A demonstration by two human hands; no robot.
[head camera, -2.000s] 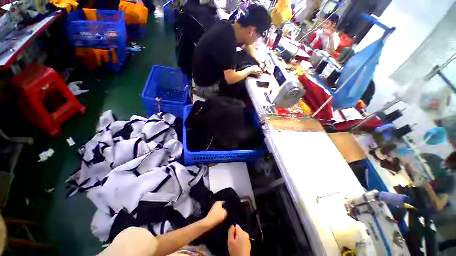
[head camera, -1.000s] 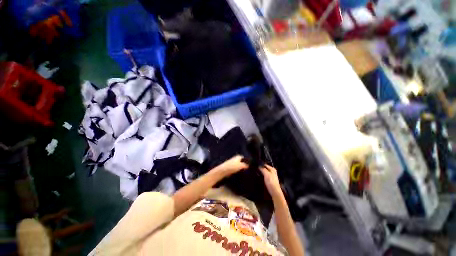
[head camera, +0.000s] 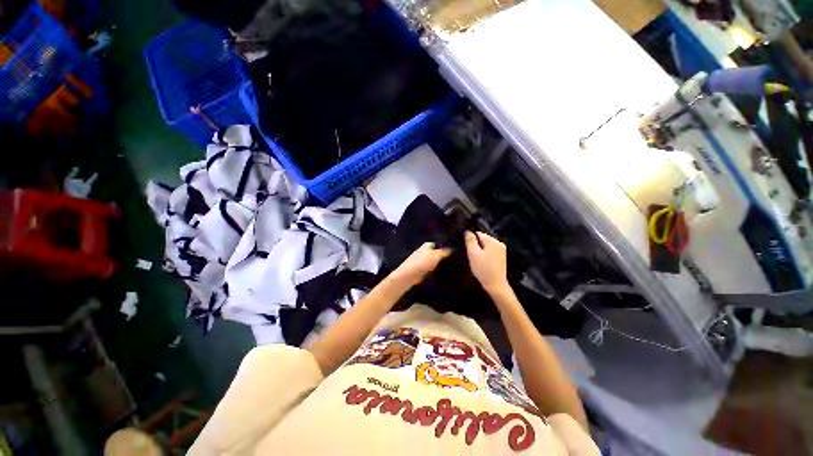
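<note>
A limp black garment piece (head camera: 417,226) lies over my lap, in front of my body. My left hand (head camera: 428,259) grips its cloth from the left. My right hand (head camera: 485,256) grips it a short way to the right. The fingertips are partly hidden in the dark cloth. A pile of white-and-black pieces (head camera: 263,254) lies on the floor to the left. A large blue crate (head camera: 379,153) full of black cloth stands beyond my hands.
A smaller blue basket (head camera: 192,80) stands behind the crate. The white sewing table (head camera: 570,80) runs along the right, with a sewing machine (head camera: 722,191) and yellow and red-orange snips (head camera: 667,228). A red stool (head camera: 61,233) and scraps are at left. A white panel (head camera: 419,183) lies by the crate.
The view has tilted down and turned, so the neighbouring worker is out of the picture. Both hands still hold the black cloth and have come close together at about the same height.
</note>
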